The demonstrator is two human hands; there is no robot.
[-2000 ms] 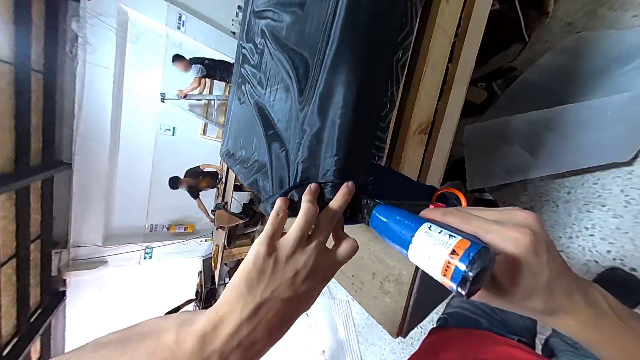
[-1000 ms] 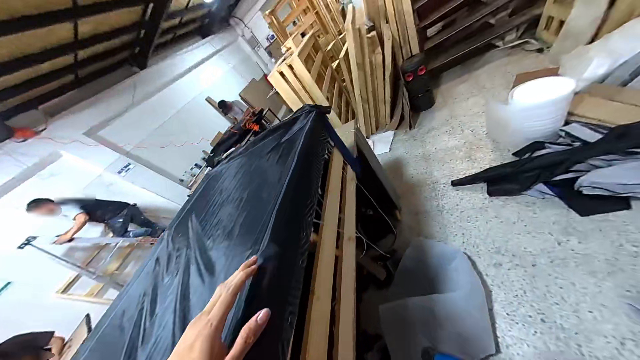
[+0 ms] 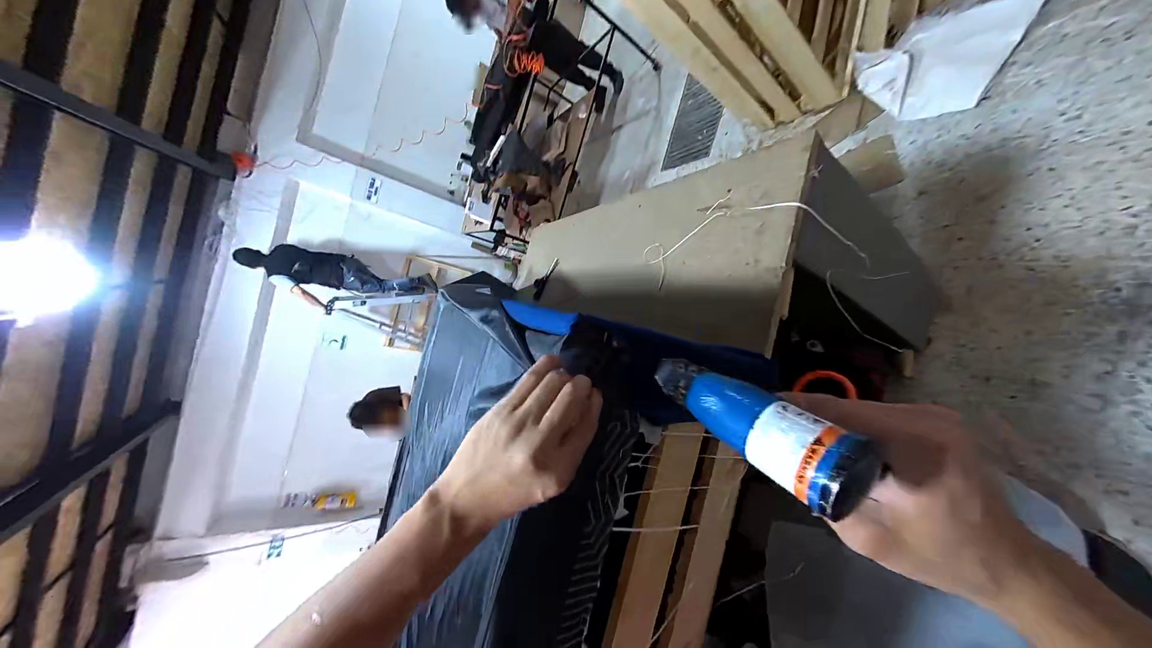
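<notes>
My left hand (image 3: 526, 436) pinches a gathered edge of the black fabric cover (image 3: 463, 396) at the corner of a wooden frame (image 3: 661, 531). My right hand (image 3: 918, 486) grips a blue power tool (image 3: 765, 432) with a white and orange label, its exact kind unclear. The tool's dark, worn head points at a dark blue fabric strip (image 3: 661, 360) along the frame's end, to the right of my left hand. Whether the head touches the fabric cannot be told. Zigzag springs or stitching show under the cover's edge.
A board-topped box (image 3: 666, 229) with loose white cord stands just beyond the frame's end. Wooden frames (image 3: 747, 54) lean farther off at the top. Several people work in the background, one beside a stepladder-like stand (image 3: 378, 306). A grey sheet (image 3: 846, 585) lies at lower right.
The view has swung and rotated strongly. The right hand and blue tool, out of clear view one second ago, are in view again. My left hand's fingers have closed from spread onto the black fabric.
</notes>
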